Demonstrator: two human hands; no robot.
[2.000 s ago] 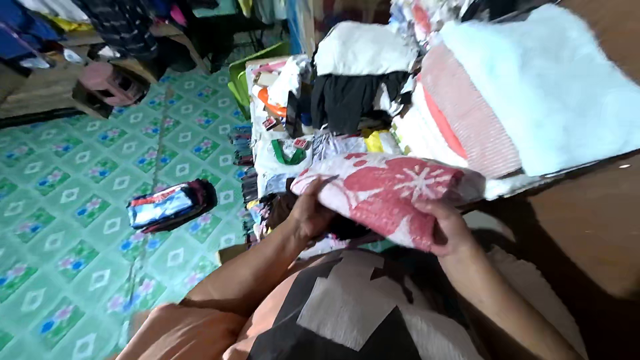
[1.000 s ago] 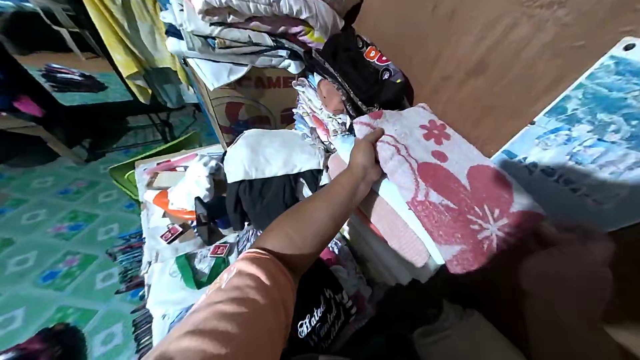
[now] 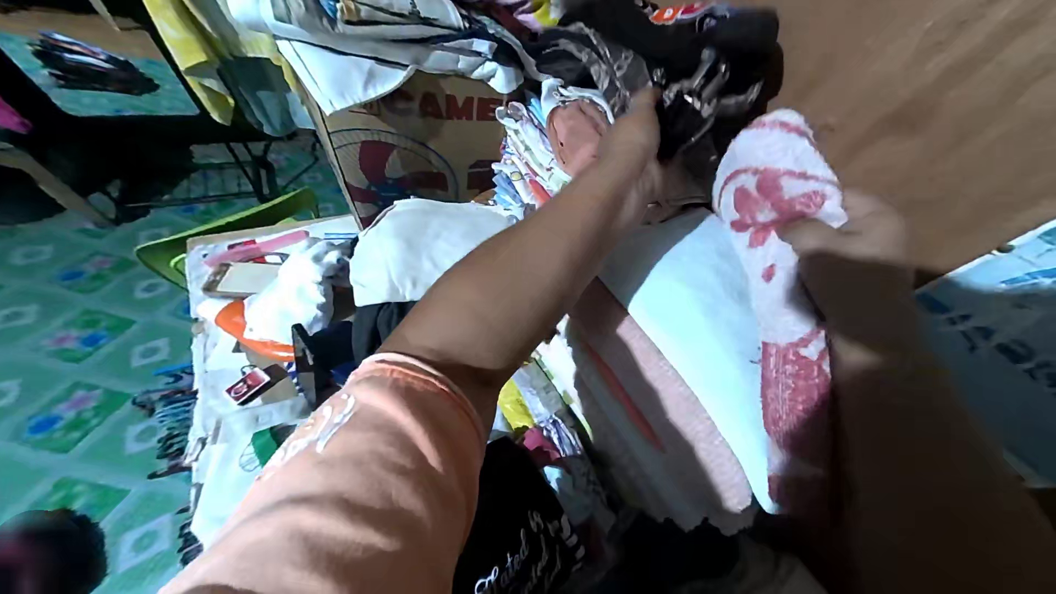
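My right hand [image 3: 854,239] grips a folded white and red floral towel [image 3: 796,379], held on edge at the right. My left hand [image 3: 639,153] reaches to dark clothes [image 3: 709,91] at the back; its fingers are partly hidden, so its hold cannot be told. Under and beside my left forearm lie a light blue folded towel [image 3: 689,305] and a pink towel [image 3: 660,371], stacked. A folded white cloth [image 3: 425,247] rests on a black one left of the forearm.
A printed cardboard box [image 3: 412,148] stands behind, with folded clothes [image 3: 371,41] on top. A brown wall [image 3: 924,107] rises at the right. Small items and an orange object [image 3: 247,330] lie at the left, near a green plastic item [image 3: 223,231].
The floral towel was between both hands two seconds ago; now only my right hand has it, upright and narrower. My left hand has left it and moved to the dark clothes.
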